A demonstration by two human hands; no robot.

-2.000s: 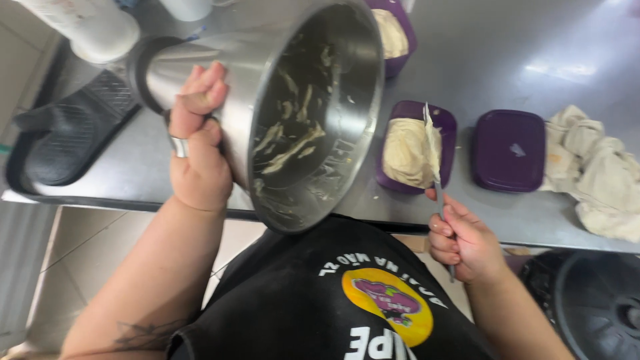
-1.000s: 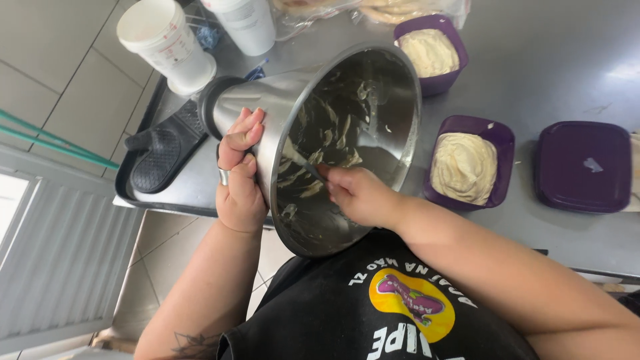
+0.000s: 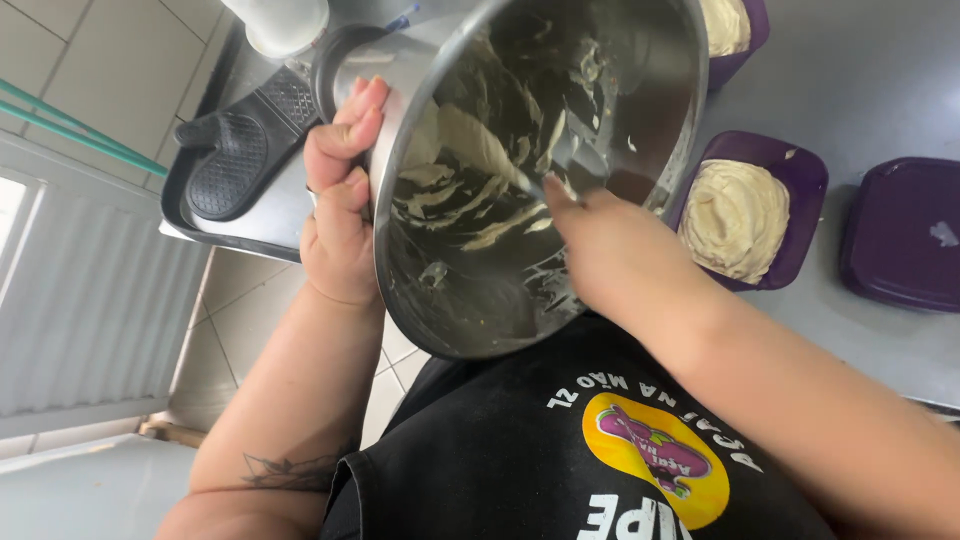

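My left hand (image 3: 341, 187) grips the outside of a large stainless steel bowl (image 3: 487, 300), which is tipped so its smeared inside faces me. Inside the mouth of the bowl, my right hand (image 3: 607, 232) holds a utensil, seemingly a spatula (image 3: 487, 150), whose blade is coated in pale cream against the wall. Streaks of the cream cling to the metal. Just right of the bowl, a purple plastic container (image 3: 806, 195) holds a swirled mound of pale cream (image 3: 735, 221). A second purple container (image 3: 731, 67) with cream stands behind it, cut off by the frame.
A closed purple container (image 3: 907, 232) sits at the right on the metal table (image 3: 832, 330). At the left, a black silicone oven mitt (image 3: 232, 161) lies on a dark-rimmed tray (image 3: 176, 214), near a white plastic tub (image 3: 285, 26) and a blue pen (image 3: 403, 18).
Two seconds ago my right hand held the utensil over the cream-filled container; since one second ago it has been inside the bowl. My left hand keeps its hold on the bowl.
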